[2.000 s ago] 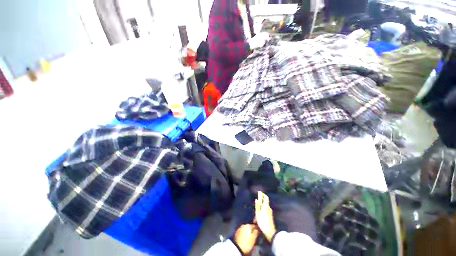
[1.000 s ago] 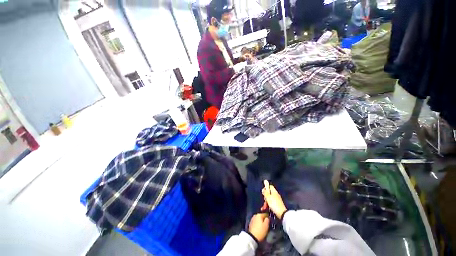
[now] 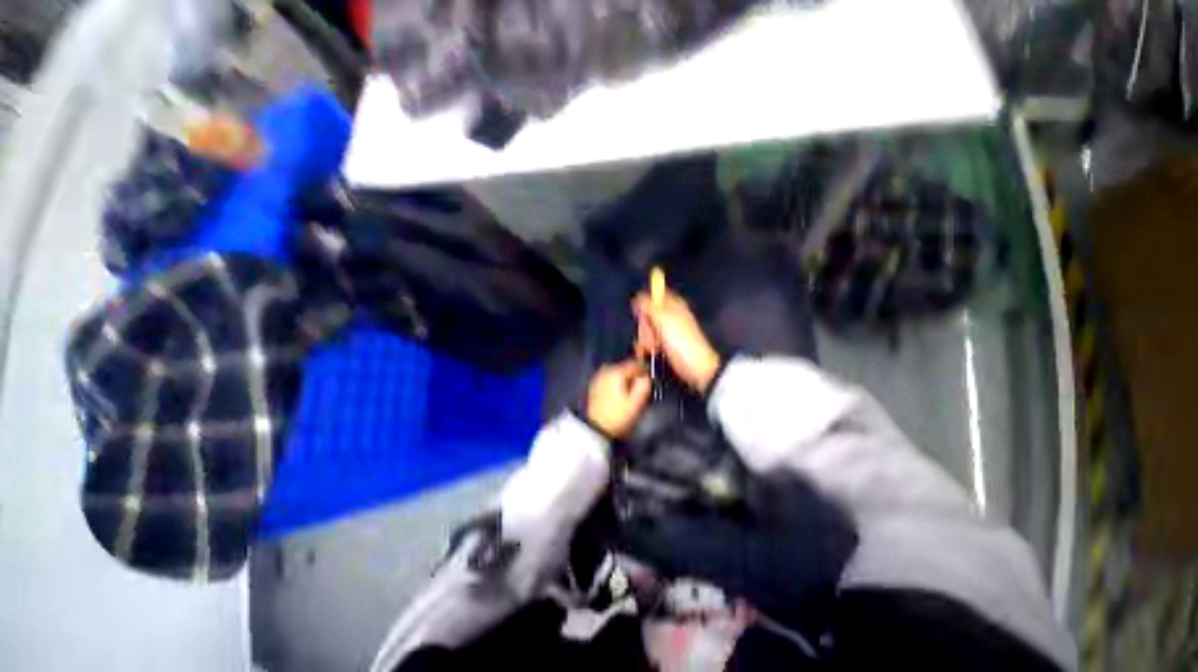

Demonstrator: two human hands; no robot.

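Note:
My left hand (image 3: 615, 398) is closed on a fold of the dark garment (image 3: 683, 479) in my lap. My right hand (image 3: 677, 337) is just right of it and a little higher, fingers wrapped round a small tool with a yellow handle (image 3: 658, 281) that sticks up from the fist. A thin metal shaft shows faintly below the fist, beside my left fingertips. The dark garment has faint light check lines and is bunched below my hands. The picture is blurred; the exact spot being worked is not clear.
The blue crate (image 3: 394, 407) is at left with a black-and-white plaid garment (image 3: 191, 407) and dark cloth (image 3: 460, 269) over it. The white table (image 3: 788, 85) lies ahead, bearing plaid garments (image 3: 552, 46). Dark plaid pieces (image 3: 900, 250) lie on green cloth at right. Yellow-black tape runs along the right.
The view has tipped down toward my lap, so the other person and hanging garments have left the picture. My hands stay close together; the yellow handle now shows clearly.

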